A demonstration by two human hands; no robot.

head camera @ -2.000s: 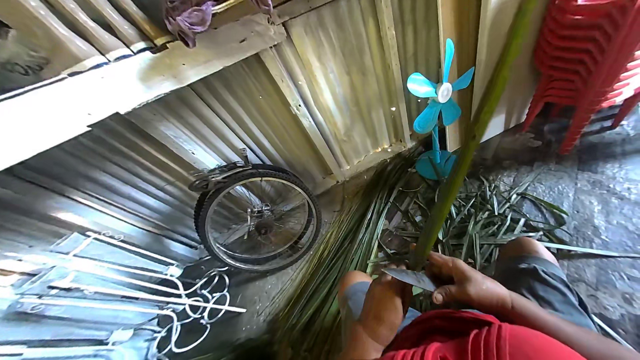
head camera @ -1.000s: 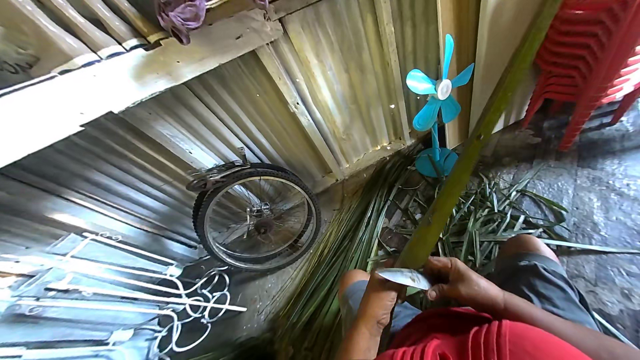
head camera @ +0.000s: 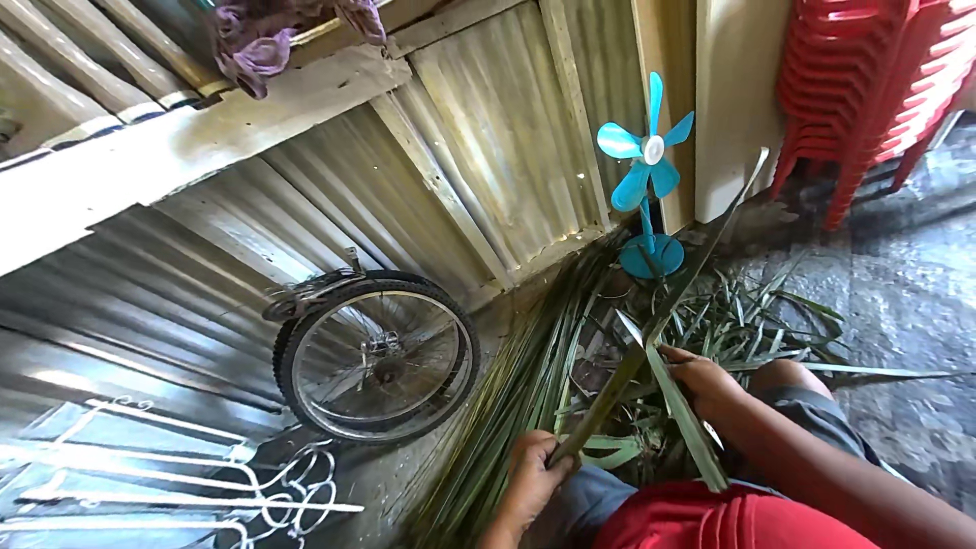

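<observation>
My left hand (head camera: 534, 461) grips the lower end of a long green palm leaf strip (head camera: 610, 396), which slants up to the right past the fan. My right hand (head camera: 705, 381) is closed around a knife, its handle hidden by the fingers. The pale knife blade (head camera: 631, 328) crosses the strip and points up and left. From the blade a split piece of leaf (head camera: 686, 427) hangs down toward my red shirt. Long narrow palm leaves (head camera: 511, 381) lie in a bundle left of my hands. Loose leaf scraps (head camera: 732, 313) are heaped beyond my right hand.
A blue fan (head camera: 648, 206) stands by the corrugated metal wall (head camera: 488, 137), just beyond the leaves. Bicycle wheels (head camera: 377, 358) lean at the left. White metal racks (head camera: 152, 473) fill the lower left. Stacked red plastic chairs (head camera: 854, 91) stand at the upper right.
My left hand has moved down and left, away from my right hand. The leaf piece reached past the top edge before; its tip is now in view, and a split piece hangs from the blade.
</observation>
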